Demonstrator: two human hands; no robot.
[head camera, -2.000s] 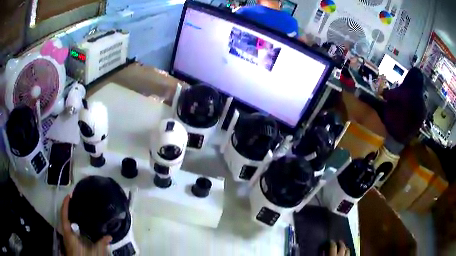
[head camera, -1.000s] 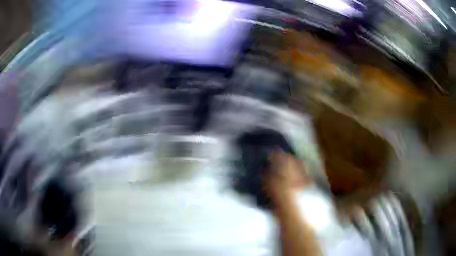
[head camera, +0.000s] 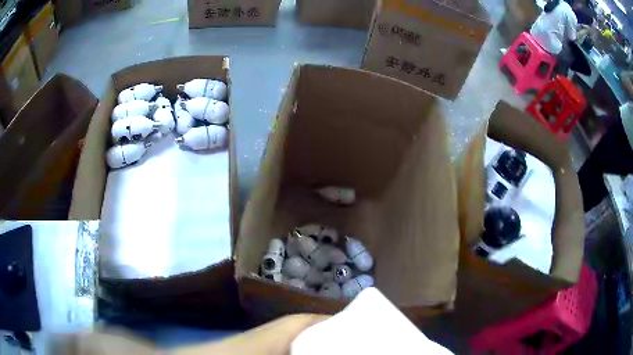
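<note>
A bare forearm crosses the bottom edge, cut off and blurred. A plain white shape, perhaps a sleeve, adjoins its right end. It appears to be my right arm, with my right hand (head camera: 80, 342) a blur at the lower left; its fingers and any hold cannot be made out. My left hand is not in view. The nearest open carton (head camera: 361, 132) holds several loose white bulb cameras (head camera: 302, 267) heaped at its near end and one lying farther back. The left carton (head camera: 232, 208) has bulb cameras (head camera: 205, 109) laid in two columns on a white liner (head camera: 166, 215).
Two black-headed dome cameras (head camera: 501, 227) lie on white in the right carton (head camera: 569, 208), beside a pink stool (head camera: 572, 312). Another carton (head camera: 48, 139) stands far left. The mouse pad (head camera: 21, 305) is at the lower left. Closed cartons (head camera: 423, 52) and a seated person (head camera: 555, 28) are behind.
The view has swung right, from the monitor and bench to the floor cartons. The dome camera and left hand have left the picture. The mouse pad now lies at the left edge, without a hand on it.
</note>
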